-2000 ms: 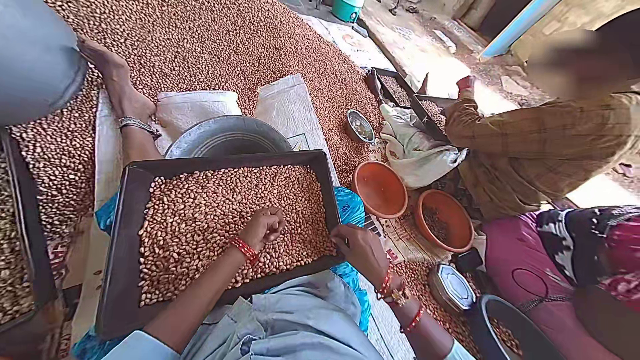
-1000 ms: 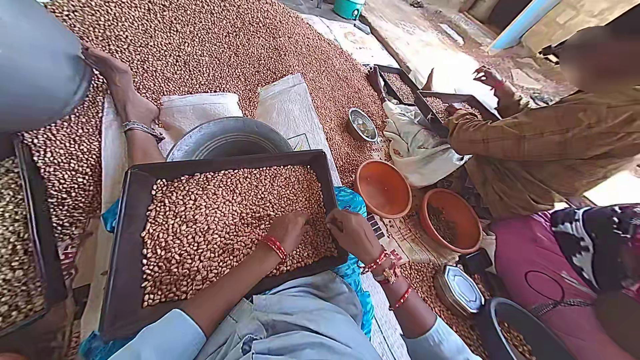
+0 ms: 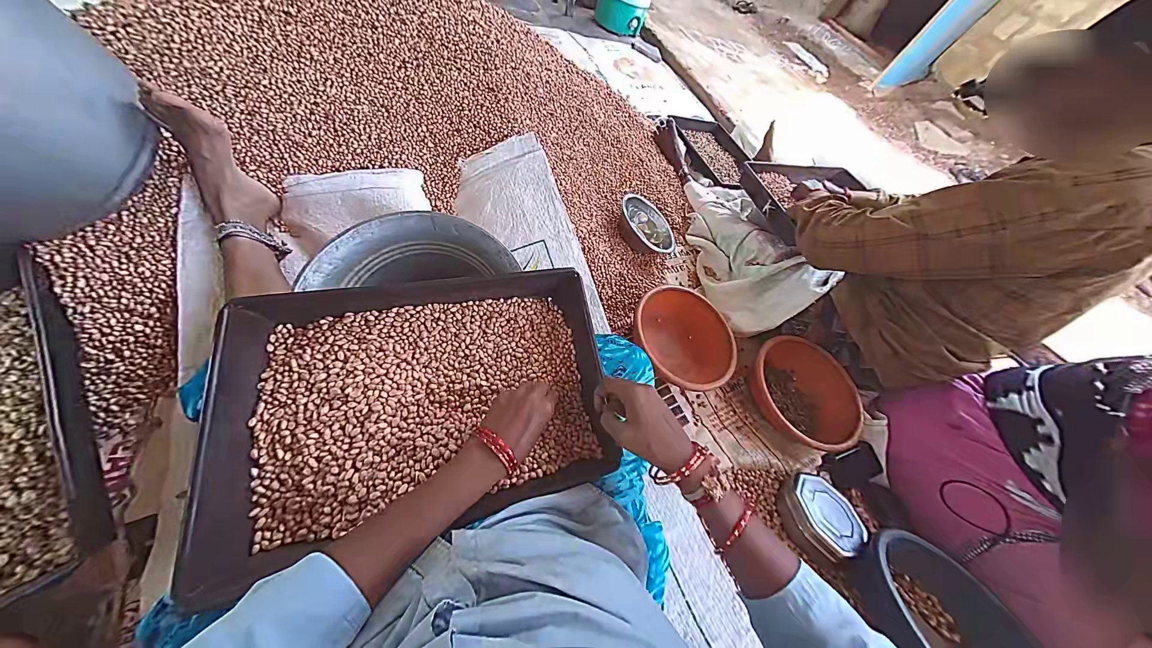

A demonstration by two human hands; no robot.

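A dark rectangular tray (image 3: 236,432) rests tilted on my lap, with a layer of light brown nuts or beans (image 3: 360,405) spread in it. My left hand (image 3: 522,416) lies on them toward the right part of the tray, its fingers bent down; whether it pinches any cannot be told. At the tray's right rim is my right hand (image 3: 641,421), fingers curled, with a tiny greenish bit showing at the fingertips. What else it may hold is hidden. Red bangles circle both wrists. Behind the tray stands a round grey metal basin (image 3: 405,243).
A large heap of the same nuts or beans (image 3: 360,81) spreads behind. Two orange bowls (image 3: 686,337) (image 3: 808,393), a small metal bowl (image 3: 646,225) and a dark tub (image 3: 936,585) stand at right. A co-worker (image 3: 972,252) sits there over trays. Another tray (image 3: 54,378) lies at left.
My right hand was farther over the tray's right side one second ago and is now at the rim. My left hand stays over the nuts or beans. The co-worker's raised hand has come down.
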